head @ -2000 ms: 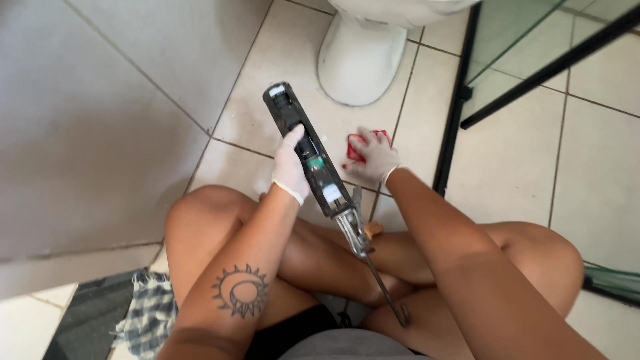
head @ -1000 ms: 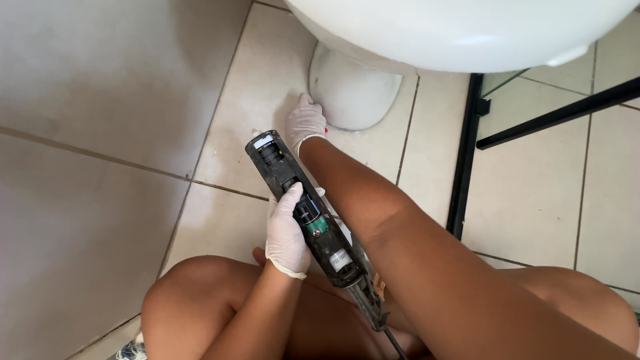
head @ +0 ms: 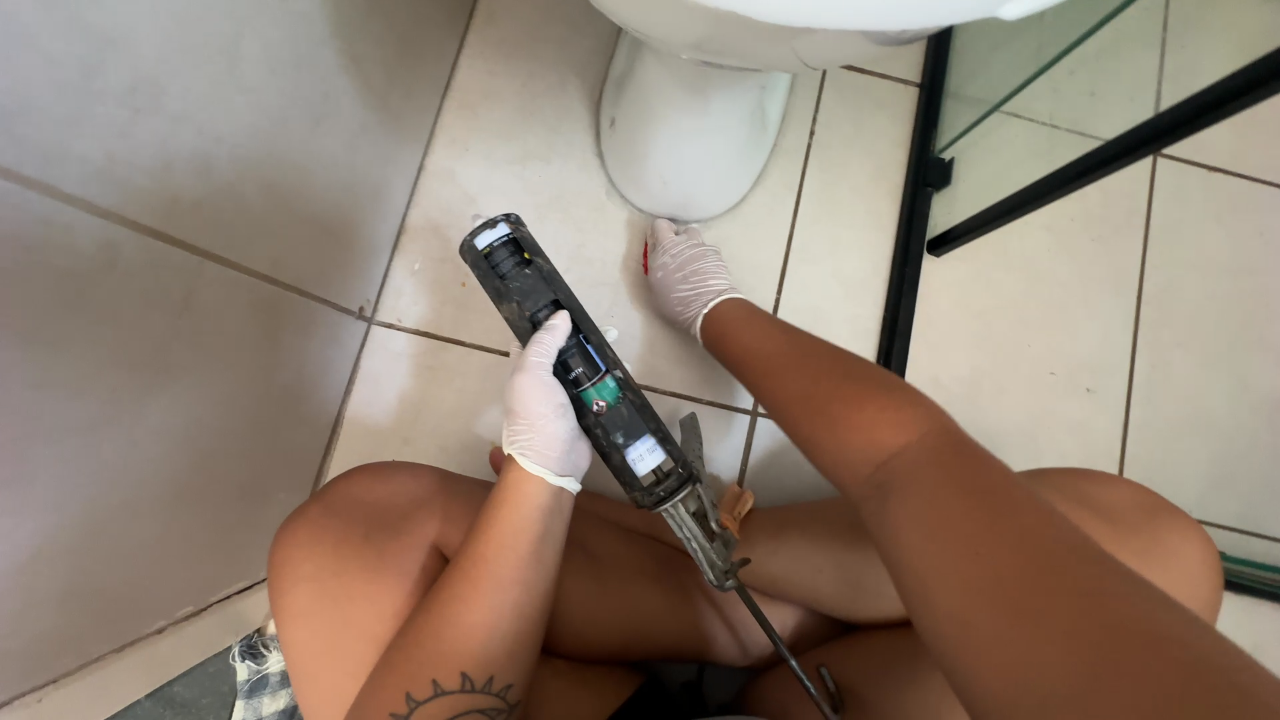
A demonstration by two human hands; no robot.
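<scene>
My left hand (head: 548, 405), in a white glove, grips the barrel of a black caulking gun (head: 620, 410) with a sealant cartridge inside. The gun lies slantwise across my view, its metal frame and rod pointing down toward my lap. My right hand (head: 690, 272), gloved too, is at the floor by the front edge of the toilet's white ceramic base (head: 690, 140). A small part of a red object (head: 646, 257) shows beside its fingers; the rest is hidden by the hand.
Beige floor tiles (head: 520, 120) with dark joints surround the base. A grey tiled wall (head: 180, 250) stands on the left. To the right are a black-framed glass shower panel (head: 1040, 70) and its floor rail (head: 908, 230). A checked cloth (head: 262, 675) lies at lower left, beside my crossed legs.
My right hand was on the red object on the floor right of the gun, then at the base's left side; now it is at the base's front. My left hand still holds the gun.
</scene>
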